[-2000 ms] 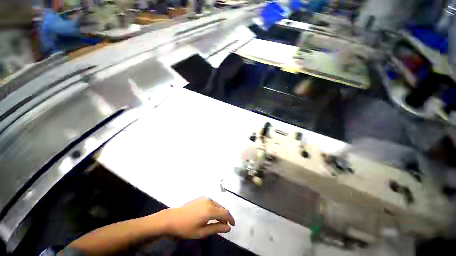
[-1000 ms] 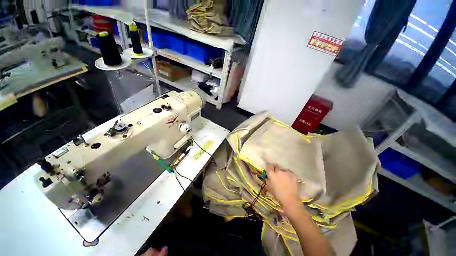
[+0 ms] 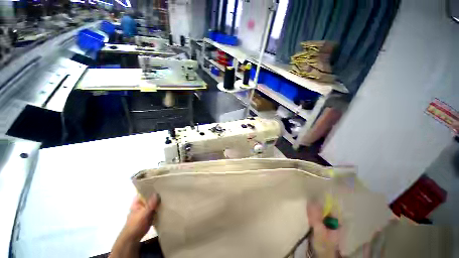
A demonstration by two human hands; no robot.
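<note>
A beige bag body [image 3: 226,206] is held up in front of me, its folded top hem across the middle of the view. My left hand [image 3: 142,211] grips its left side below the top corner. My right hand [image 3: 322,229] is at its right side, blurred, with a small green tool handle [image 3: 330,222] showing at the hand; the fingers are partly hidden. A thin dark line hangs near this hand. A yellow strip shows at the bag's right edge.
The cream sewing machine [image 3: 226,138] stands behind the bag on the white table [image 3: 90,196]. A metal chute [image 3: 30,90] runs along the left. Thread cones [image 3: 229,78], shelves with a beige bag pile [image 3: 313,63] and a red bin [image 3: 418,197] are beyond. A person's arm [image 3: 322,126] shows by the shelves.
The view has swung from the bag pile back towards the table. A bag is now held up between both hands. My right hand has left the pile with the green tool; my left hand has come up.
</note>
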